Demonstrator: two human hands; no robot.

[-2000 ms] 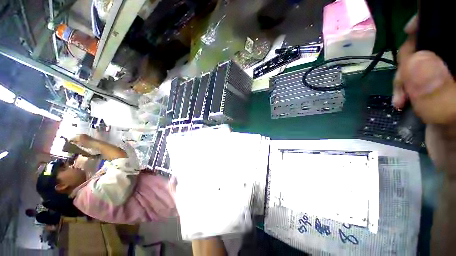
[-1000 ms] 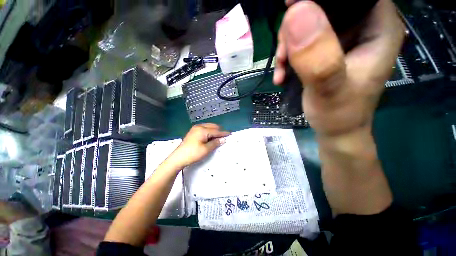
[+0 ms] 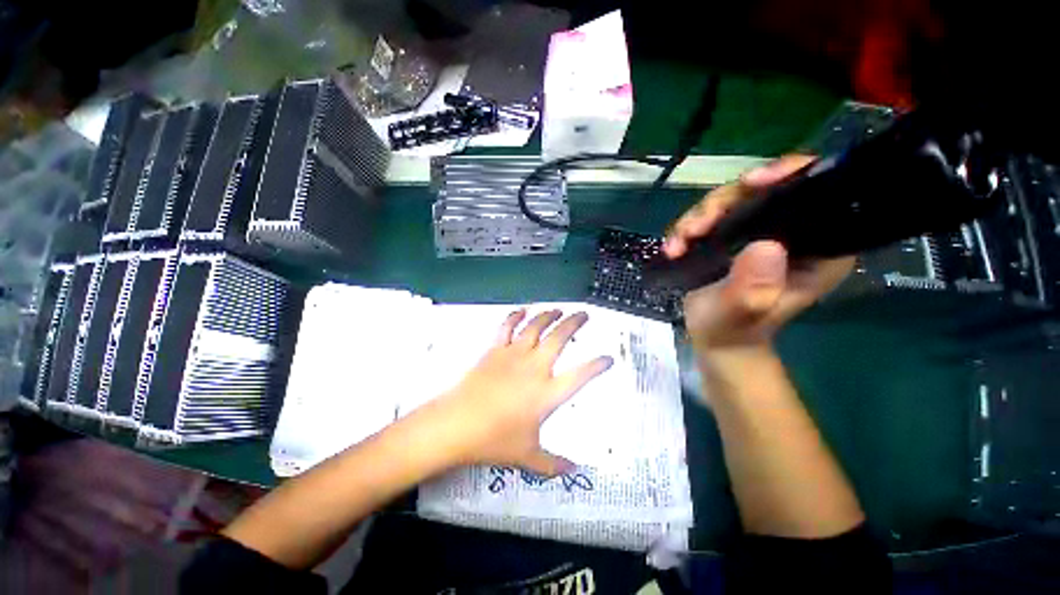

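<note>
My left hand (image 3: 529, 389) lies flat with fingers spread on a white sheet (image 3: 471, 331). The sheet rests on the printed paper work pad (image 3: 657, 465), which has handwritten black figures. My right hand (image 3: 756, 273) is closed around the long black electric screwdriver (image 3: 837, 198). The screwdriver slants down to the left, its lower end over the dark screw tray (image 3: 618, 273). Its tip is too dark to make out. A stack of blank white sheets (image 3: 349, 372) lies left of the pad.
Finned heatsink enclosures (image 3: 215, 349) stand in two rows at left, with more dark housings (image 3: 930, 262) at right. A slotted metal plate (image 3: 494, 209), a looping black cord (image 3: 529, 192), a white and pink box (image 3: 587, 99) and small black parts (image 3: 453, 122) are behind the pad.
The white sheet has come down onto the pad from the left. My left hand has moved right over it, fingers spreading. My right hand has lowered the screwdriver towards the screw tray.
</note>
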